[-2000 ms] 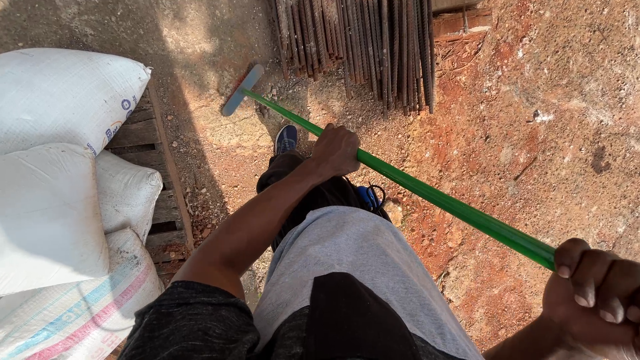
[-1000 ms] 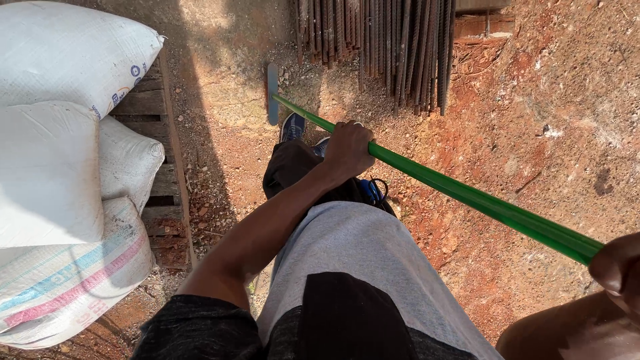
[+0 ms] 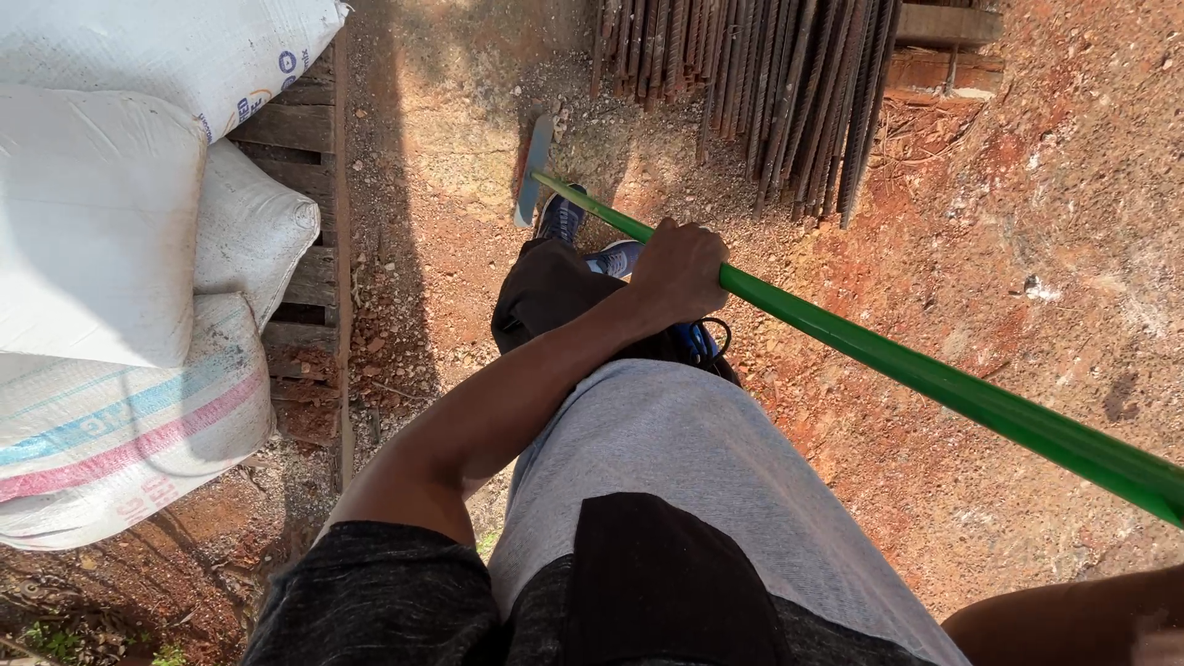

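Observation:
My left hand (image 3: 680,273) is closed around the lower part of a long green handle (image 3: 888,375), in front of my legs. At the handle's far end a flat grey-blue tool head (image 3: 534,171) rests at the gravelly ground, just left of my blue shoe (image 3: 561,215). The handle runs from there down to the right and leaves the view at the right edge. Only my right forearm (image 3: 1064,615) shows in the bottom right corner; my right hand lies outside the view, so its hold on the handle is hidden.
Filled white woven sacks (image 3: 92,222) are stacked at the left on a wooden pallet (image 3: 301,277). A bundle of rusty ribbed steel bars (image 3: 795,102) lies at the top, beside a wooden block (image 3: 948,26). Reddish gravelly ground (image 3: 1045,277) stretches along the right.
The tool head has come closer to my shoes and turned more upright in the view. My right hand, on the handle's upper end two seconds ago, has gone out of view at the right.

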